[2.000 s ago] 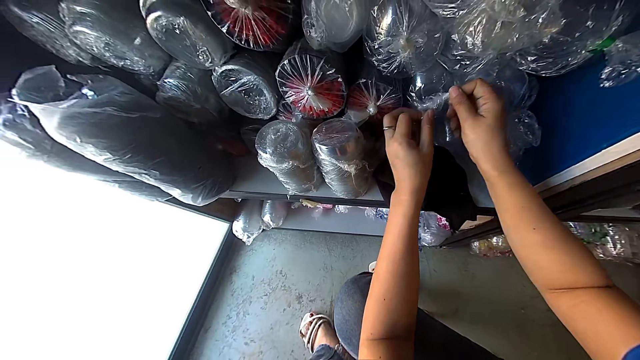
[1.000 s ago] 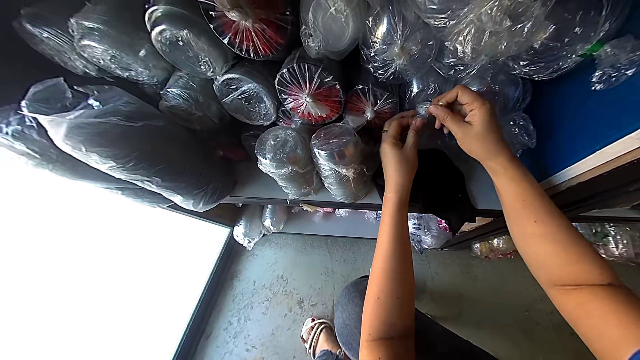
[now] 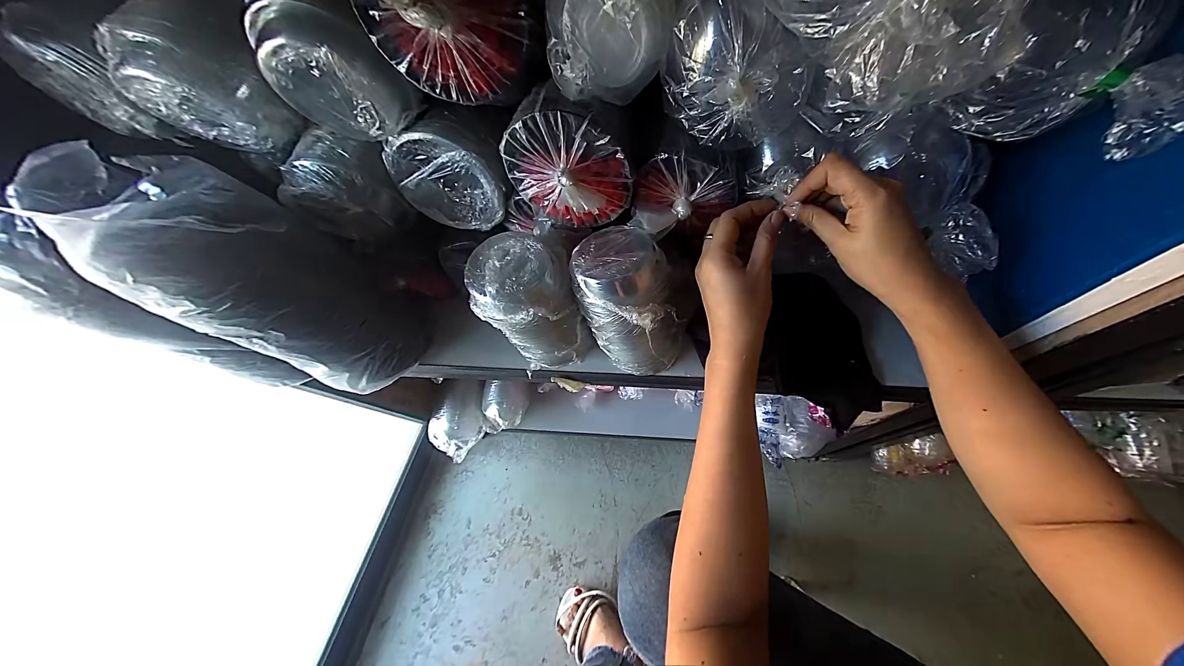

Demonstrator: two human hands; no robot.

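My left hand [image 3: 740, 268] and my right hand [image 3: 865, 222] meet at their fingertips, pinching the gathered end of a clear plastic bag [image 3: 780, 180]. What that bag holds is partly hidden behind the fingers. Left of my left hand, a red item in clear wrap [image 3: 683, 190] lies end-on, its plastic gathered at the centre. Two wrapped stacks of round clear containers [image 3: 624, 296] stand at the shelf's front edge. Below my hands a black cloth or bag [image 3: 814, 342] hangs over that edge.
More wrapped bundles [image 3: 444, 171] crowd the shelf [image 3: 462, 356], with large grey plastic-covered ones [image 3: 240, 268] at left. A blue panel [image 3: 1073, 203] with a pale edge is at right. Smaller wrapped goods [image 3: 458, 416] lie below. A bright white surface [image 3: 166, 481] fills the lower left.
My hands were apart two seconds ago; their fingertips have come together at the gathered plastic.
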